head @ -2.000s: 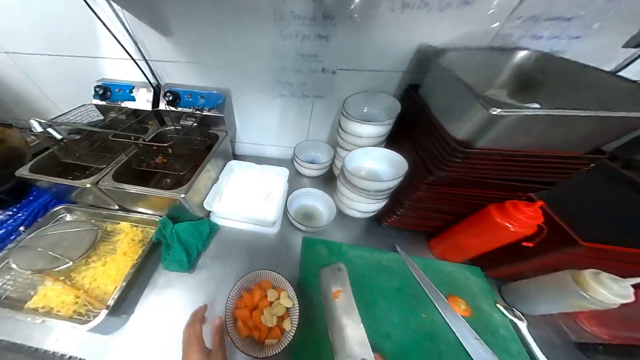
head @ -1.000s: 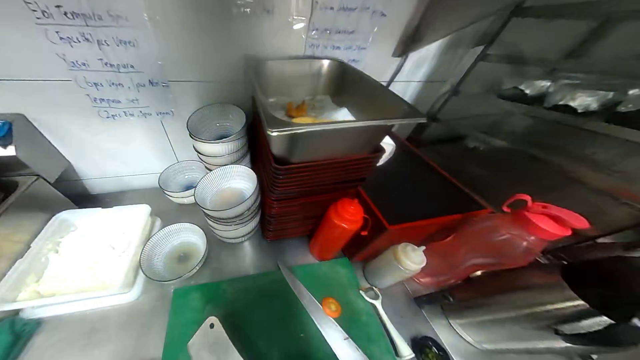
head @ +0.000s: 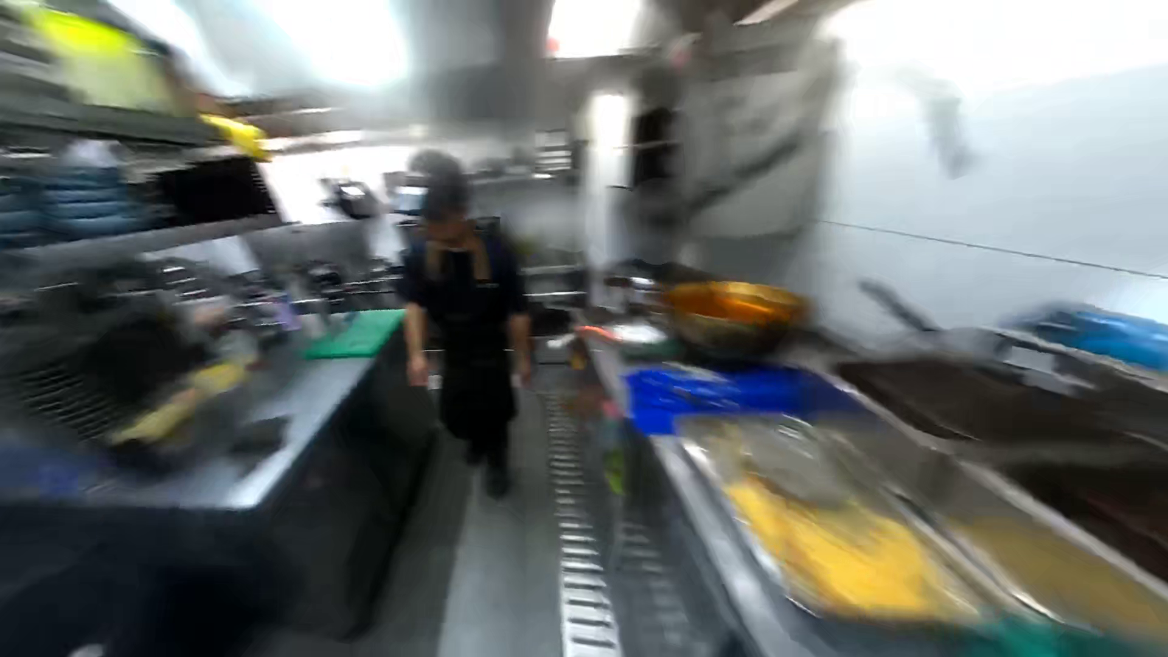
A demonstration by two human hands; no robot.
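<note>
Neither of my hands shows in the head view, which is strongly blurred. At the lower right, a metal tray (head: 839,547) holds yellow food with a round strainer lying over its far part. A blue cloth or plastic sheet (head: 721,392) lies beyond the tray. Behind that stands a large orange-brown bowl or pan (head: 735,315). The deep fryer (head: 967,401) is at the right edge, and a bit of green cloth (head: 1040,636) shows at the bottom right.
A co-worker (head: 470,301) in dark clothes and apron stands in the aisle, arms down. A slotted floor drain (head: 575,529) runs along the aisle. On the left, a metal counter (head: 301,401) carries a green cutting board (head: 356,335) and blurred items below loaded shelves (head: 91,128).
The view has swung far away from the cutting board, stacked bowls and knife to the aisle. One hand, seen near the bowl of cut carrots two seconds ago, is out of view.
</note>
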